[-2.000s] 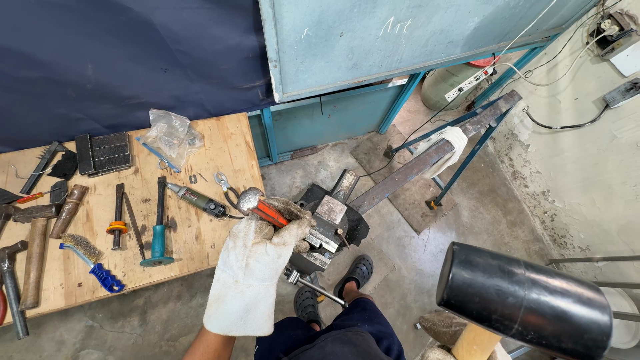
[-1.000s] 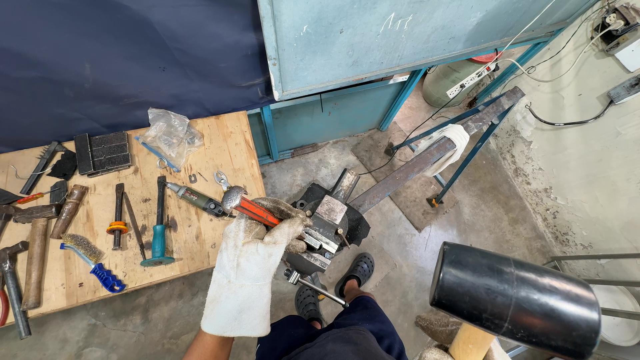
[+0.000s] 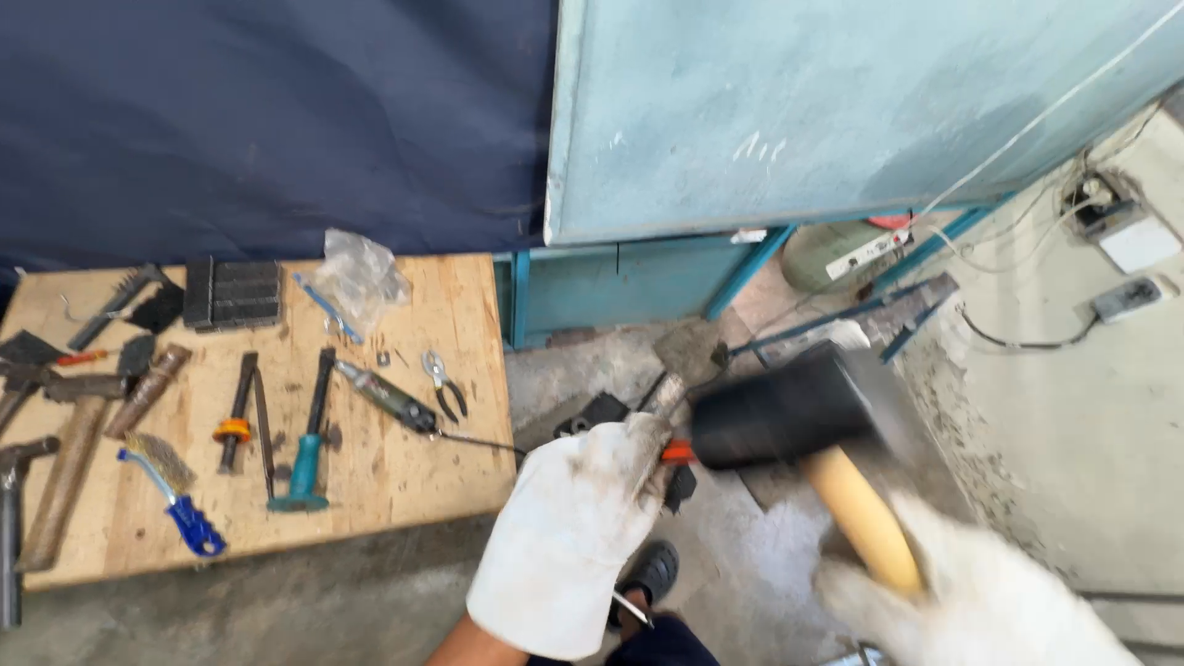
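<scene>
My left hand (image 3: pixel 578 527), in a white work glove, is closed around an orange-handled tool (image 3: pixel 678 451), most of which is hidden by the glove and the mallet. My right hand (image 3: pixel 962 583), also gloved and blurred, grips the pale wooden handle of a mallet (image 3: pixel 860 518). The mallet's black head (image 3: pixel 786 407) lies right beside the orange tool; whether they touch cannot be told. Behind my left hand, dark parts of a bench vise (image 3: pixel 592 412) show, mostly covered by the glove and the mallet.
At left, a wooden table (image 3: pixel 370 472) holds pliers (image 3: pixel 444 384), a rotary tool (image 3: pixel 387 398), a teal-guarded chisel (image 3: pixel 305 472), a blue-handled wire brush (image 3: pixel 190 523) and several hammers. Blue metal panels (image 3: pixel 740 139) stand ahead. A power strip (image 3: pixel 868 254) and cables lie to the right.
The mallet has swung from the lower right to beside my left hand, and my right hand has come into fuller view. The orange tool's end no longer points toward the table. The view has shifted.
</scene>
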